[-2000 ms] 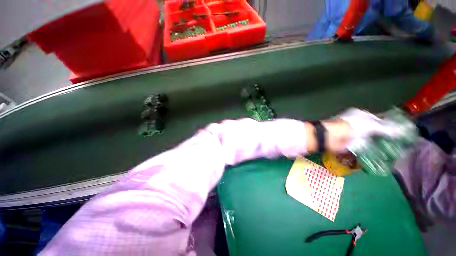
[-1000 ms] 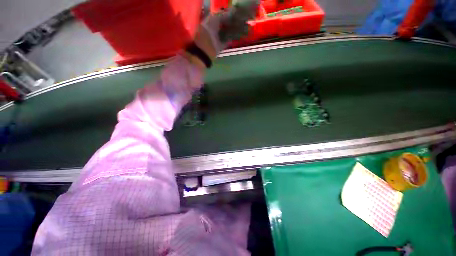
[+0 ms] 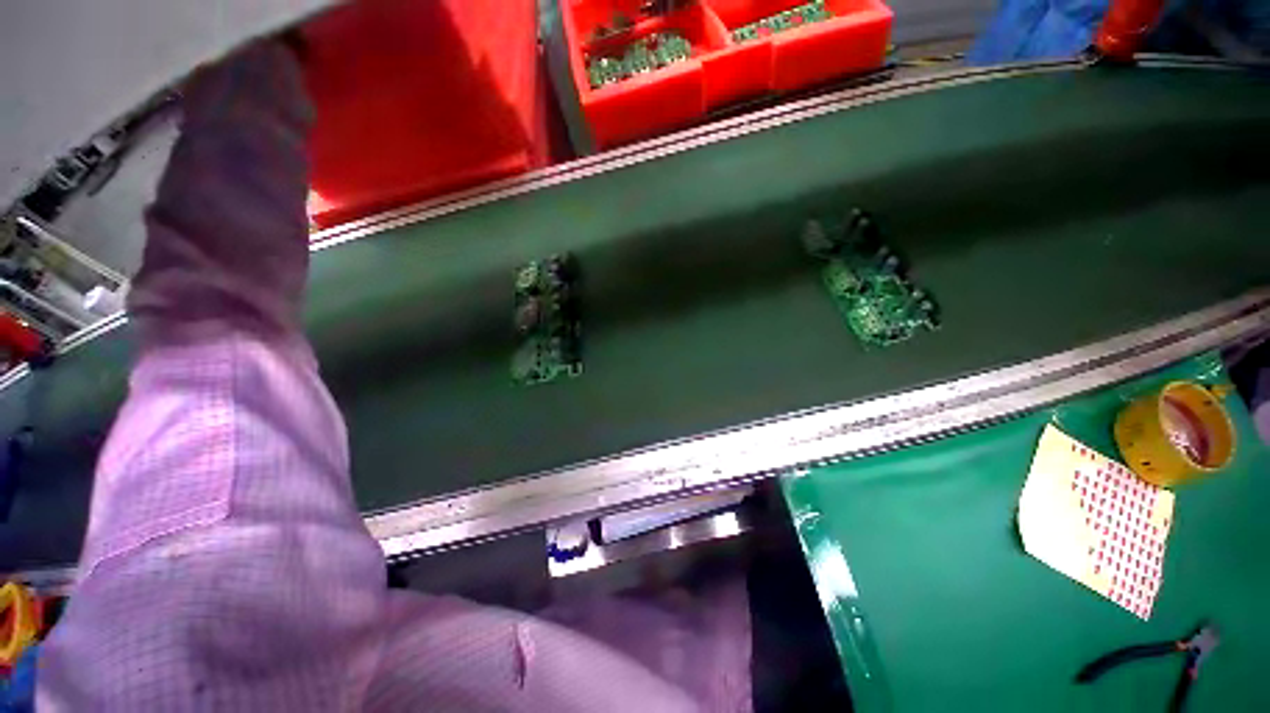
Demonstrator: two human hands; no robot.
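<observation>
My left arm, in a pink checked sleeve, reaches up at the left over the belt towards the red boxes. My left hand is not visible; the sleeve ends at a grey edge at the top. My right hand is not in view. One green circuit board panel (image 3: 547, 318) lies across the dark green conveyor belt (image 3: 683, 334). A second circuit board panel (image 3: 875, 290) lies further right on the belt, with small parts facing up.
A divided red bin (image 3: 738, 70) with green boards stands beyond the belt, beside red boxes (image 3: 432, 112). A green mat (image 3: 947, 599) holds a label sheet (image 3: 1100, 522), yellow tape roll (image 3: 1174, 433) and side cutters (image 3: 1145, 655). A metal rail (image 3: 669, 467) borders the belt.
My left hand, first blurred at the right with a board, then over the red bin, has left the view. My left arm has moved left. The view has shifted.
</observation>
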